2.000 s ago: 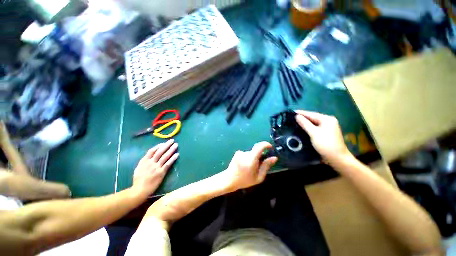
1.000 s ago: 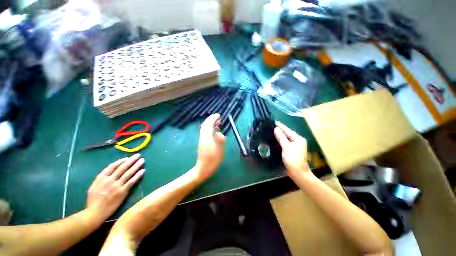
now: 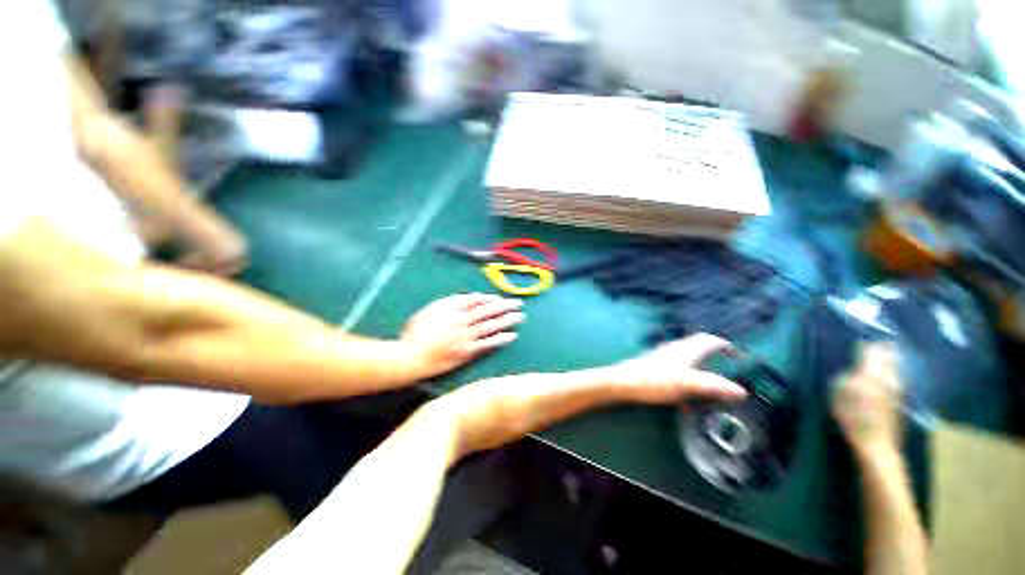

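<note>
A black round housing (image 3: 736, 436) with a pale central ring lies at the front edge of the green bench. My left hand (image 3: 674, 373) is at its upper left, thumb and fingers closed on its rim. My right hand (image 3: 871, 399) is to the right of the housing, apart from it and blurred; whether it holds anything cannot be told. A blurred fan of thin black rods (image 3: 691, 286) lies behind the housing.
Red and yellow scissors (image 3: 519, 267) lie left of the rods. A thick white stack of sheets (image 3: 624, 169) stands behind. Another person's hand (image 3: 463, 335) rests on the bench at left. A cardboard flap (image 3: 978, 500) is at lower right; orange tape (image 3: 908, 238) and clear plastic are at back right.
The view has swung left. My left hand has come onto the housing from the left. My right hand has let go of the housing and moved off to the right.
</note>
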